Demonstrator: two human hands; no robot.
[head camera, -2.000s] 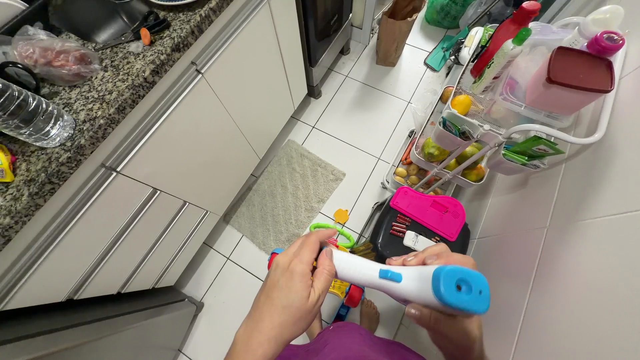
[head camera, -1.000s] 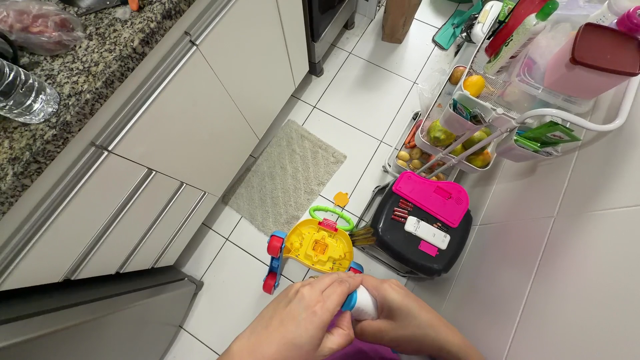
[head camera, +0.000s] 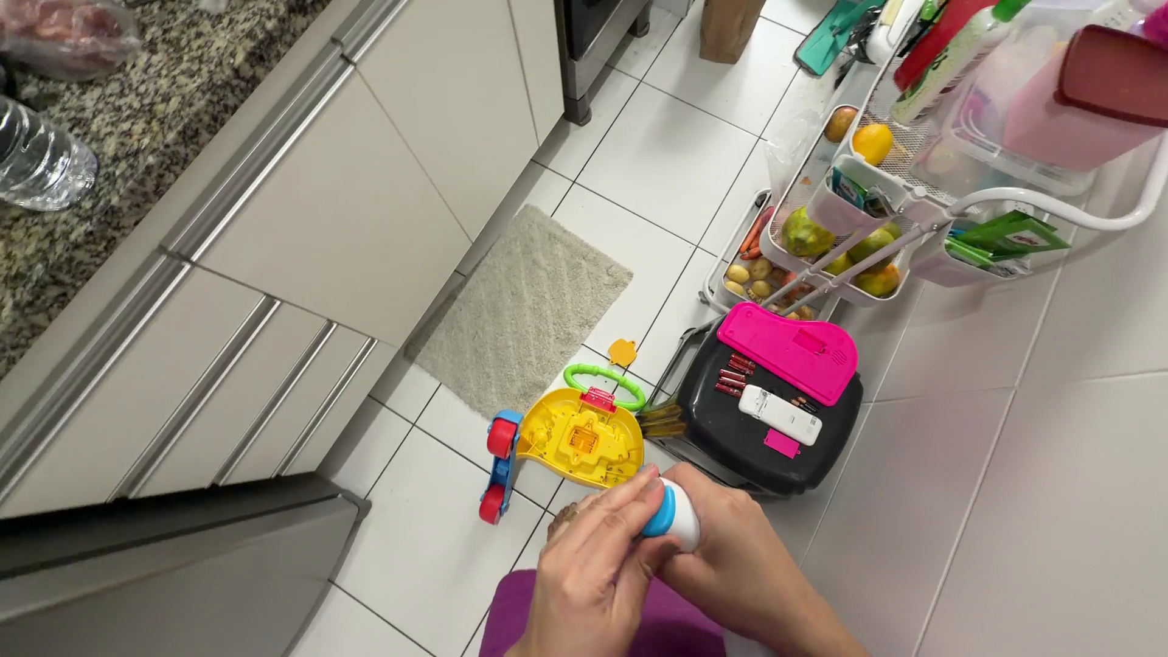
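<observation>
At the lower middle, my right hand (head camera: 730, 552) is wrapped around a white and blue handheld device (head camera: 680, 520), its blue part towards my left hand (head camera: 598, 557). The fingers of my left hand press against that blue end. Much of the device is hidden by both hands. Just beyond them a yellow plastic toy shell (head camera: 584, 438) with a green ring handle (head camera: 604, 374) and red wheels lies on the floor. To its right, a black lidded bin (head camera: 698, 429) bears a pink plastic panel (head camera: 794, 347), several red batteries (head camera: 733, 376) and a white remote-like casing (head camera: 780, 415).
A grey mat (head camera: 529, 310) lies on the tiles, an orange plastic piece (head camera: 622, 352) near its corner. A white rolling cart (head camera: 922, 214) with fruit and containers stands at the upper right. Cabinets and a granite counter (head camera: 182, 119) run along the left.
The device, earlier held lengthwise across both hands, is now mostly enclosed by them and turned another way. My left hand has moved to its blue end. The view has shifted, showing more of the toy.
</observation>
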